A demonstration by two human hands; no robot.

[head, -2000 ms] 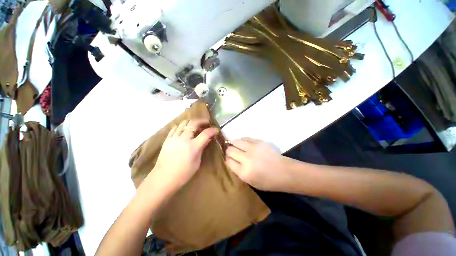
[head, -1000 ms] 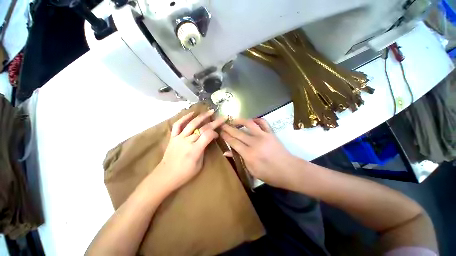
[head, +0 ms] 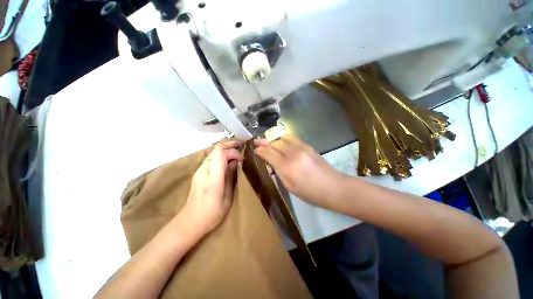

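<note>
The tan-brown fabric panel (head: 234, 251) lies on the white table and runs down to the lower frame edge. A metal zipper (head: 286, 213) lies along its right edge, its lower end hanging free. My left hand (head: 213, 187) grips the panel's upper edge close to the presser foot. My right hand (head: 298, 166) has its fingertips on the zipper's upper end, right of the panel edge. The presser foot and needle area (head: 257, 131) is mostly hidden by fingers and fabric. The industrial sewing machine (head: 350, 29) stands over the work.
A zipper bundle (head: 391, 125) fans out under the machine arm. Red-handled snips (?) (head: 483, 93) and a dark cord lie at right. Brown cloths (head: 16, 193) are at the left edge, grey-olive cloth (head: 507, 187) at far right, a blue bin (head: 453, 197) below the table.
The view has shifted, so the machine sits closer. The hands have moved to the panel's upper edge, with fingers more bent. The zipper now stands away from the panel, its lower end showing.
</note>
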